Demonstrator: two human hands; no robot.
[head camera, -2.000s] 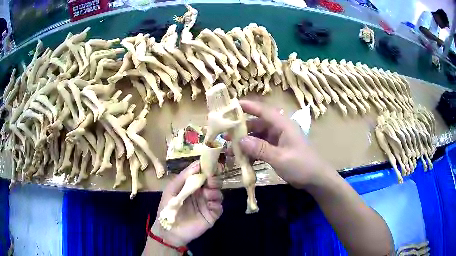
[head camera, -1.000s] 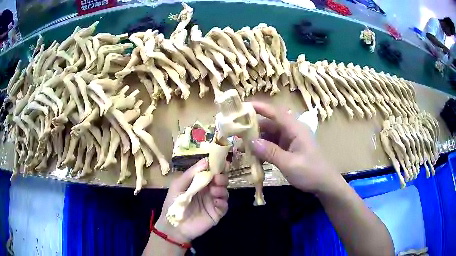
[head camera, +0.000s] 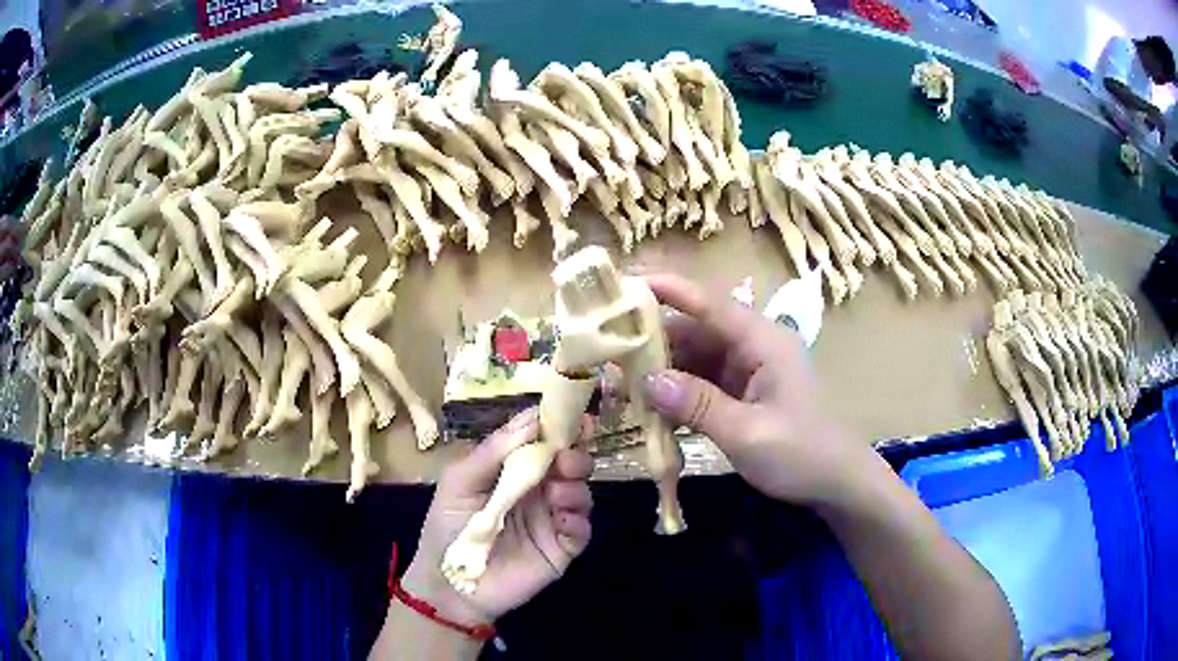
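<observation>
A beige hip piece with a squared top is held upright above the bench's front edge. One leg hangs from its right side, and my right hand grips that leg near its top between thumb and fingers. My left hand is shut on a second beige leg, whose upper end meets the left side of the hip piece. Its bare foot points down to the left. Whether the joint is fully seated cannot be told.
A loose leg pile covers the bench's left. Leg pairs lie in rows behind and at the right. A small box with a red spot and white bottles lie beyond my hands. A blue bin is below the right edge.
The left leg's open upper end showed apart from the hip piece; now it meets it. My left hand has moved up slightly with the leg.
</observation>
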